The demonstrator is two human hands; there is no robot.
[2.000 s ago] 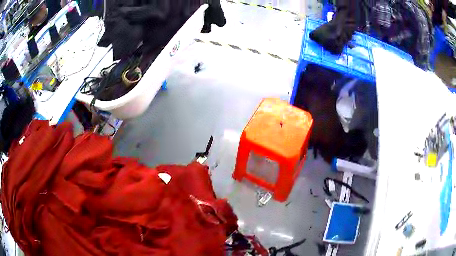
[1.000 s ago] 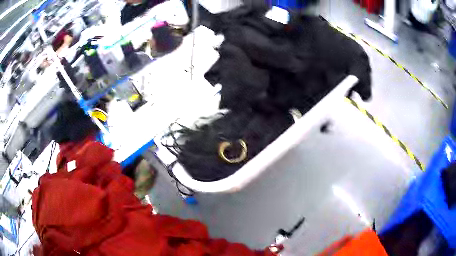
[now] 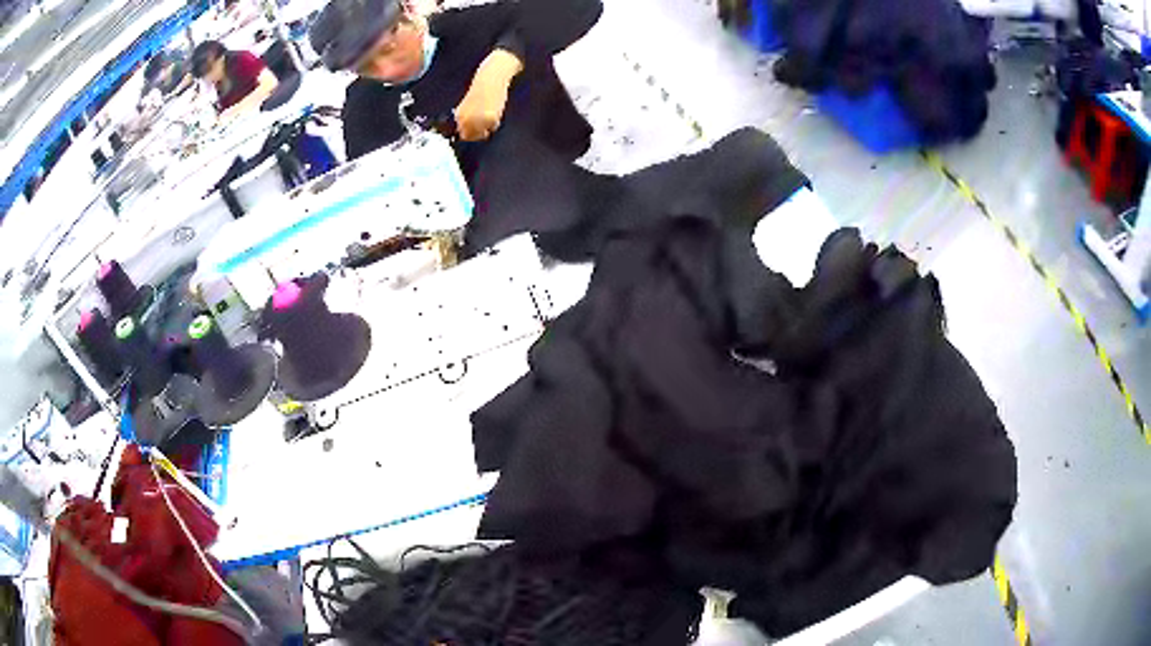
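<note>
No hand of mine is in view. Nearest in front of me, a large heap of black cloth [image 3: 745, 429] lies over a white tub [image 3: 871, 615] and onto the edge of a white machine table [image 3: 379, 486]. A tangle of thin dark strips [image 3: 492, 596] lies at the bottom, at the tub's near end. Dark red garments [image 3: 114, 568] are piled at the lower left.
A person [image 3: 461, 95] in black sits behind a white sewing machine [image 3: 341, 208] with a blue stripe. Dark thread cones [image 3: 309, 341] stand at the left. A blue container [image 3: 871, 116] with dark cloth and a red stool [image 3: 1102, 149] are beyond the aisle.
The view has swung left and up. The orange stool and near blue crate have left the picture. The black heap looks larger, and the person at the machine has come into view.
</note>
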